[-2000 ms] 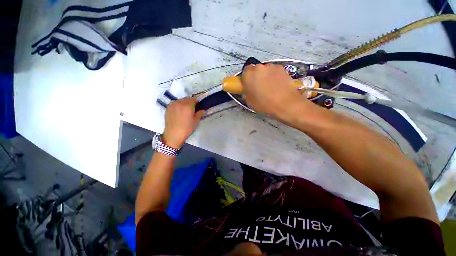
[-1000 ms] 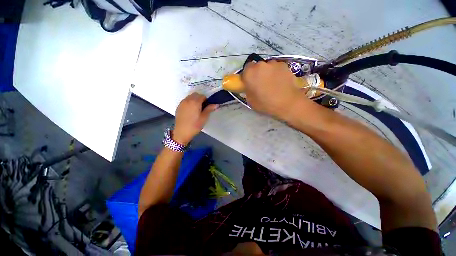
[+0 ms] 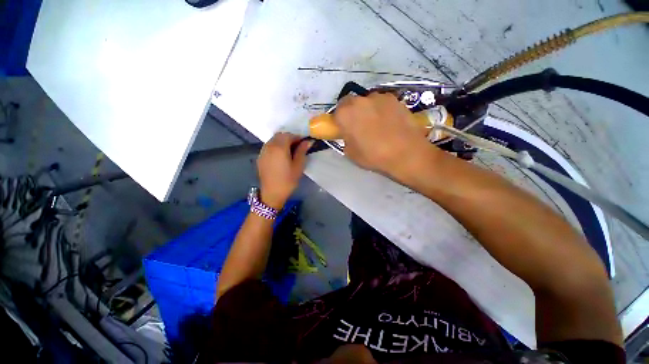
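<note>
The steam iron point(image 3: 324, 128) stands on the white table, its tan handle end showing past my right hand. My right hand point(image 3: 381, 131) is closed around the handle. A navy band piece with a white edge point(image 3: 562, 174) curves out from behind the iron to the right, under my right forearm. My left hand point(image 3: 280, 165) pinches the band's short left end close to the iron's tip, near the table's front edge. The soleplate is mostly hidden by my right hand and the hoses.
A tan coil-wrapped line point(image 3: 530, 57), a black hose point(image 3: 591, 87) and a pale tube trail right from the iron. A white board point(image 3: 135, 78) joins at left. A blue crate point(image 3: 188, 249) stands below. Grey fabric point(image 3: 35, 234) lies at lower left.
The view has shifted, so the striped bundle has nearly left the top edge. My left hand has drawn closer to the iron, and less band shows between them.
</note>
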